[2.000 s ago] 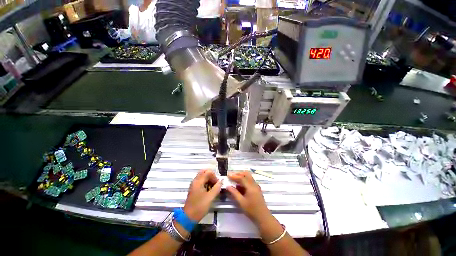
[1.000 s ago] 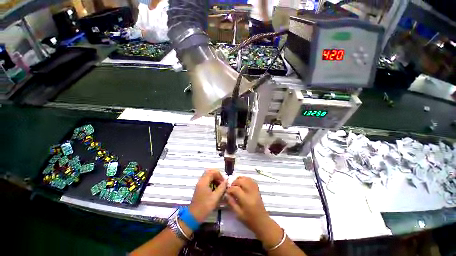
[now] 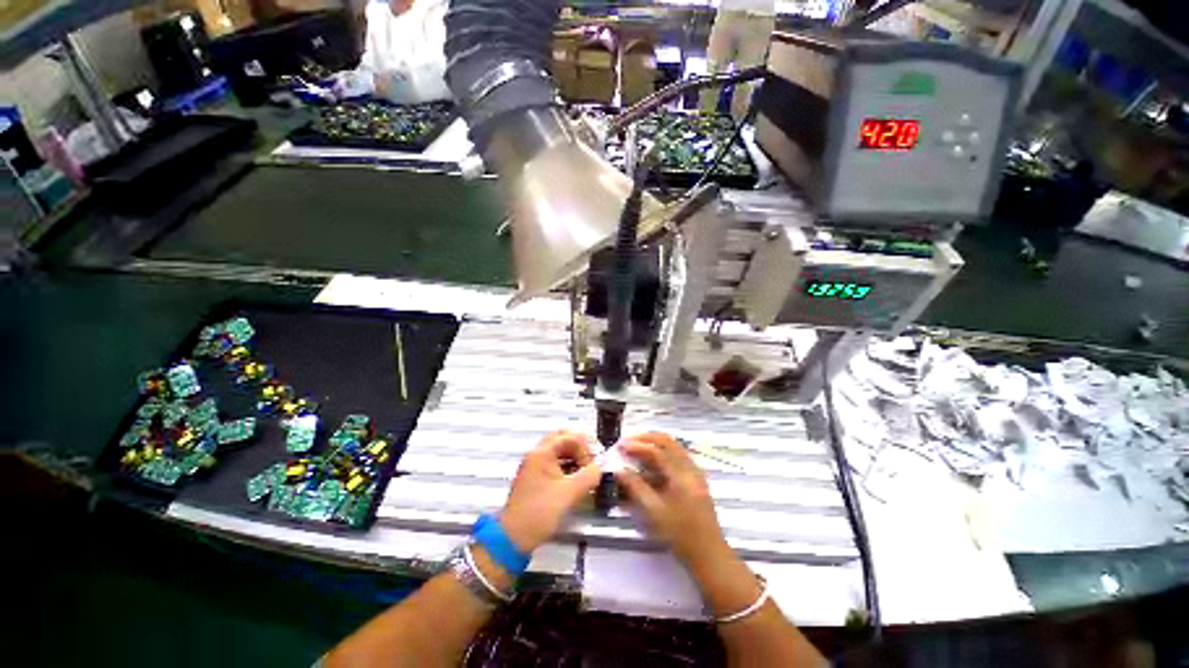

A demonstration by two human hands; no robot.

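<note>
My left hand [image 3: 553, 489] and my right hand [image 3: 668, 489] meet under the black soldering iron head [image 3: 609, 415]. The fingertips of both hands hold a small white plastic part [image 3: 610, 459] right below the iron tip. Fingers hide most of the part, and I cannot tell whether a board is joined to it. A small dark block [image 3: 606, 493], perhaps the fixture, shows between the hands. Both hands are bare, with a blue band and a watch on the left wrist and a white bracelet on the right.
A black tray [image 3: 352, 346] with circuit boards [image 3: 333, 476] lies left. White parts [image 3: 1004, 418] are heaped right. A fume hood [image 3: 561, 209] hangs above; a temperature controller [image 3: 919, 137] and counter [image 3: 835, 290] stand behind right. A thin tool [image 3: 720, 458] lies on the ribbed base [image 3: 456, 450]. A person [image 3: 407, 52] is behind.
The iron head is lower, close to the fingertips, and my right hand has opened out a little from the left. The counter reading has gone up by one. The whole view has shifted slightly.
</note>
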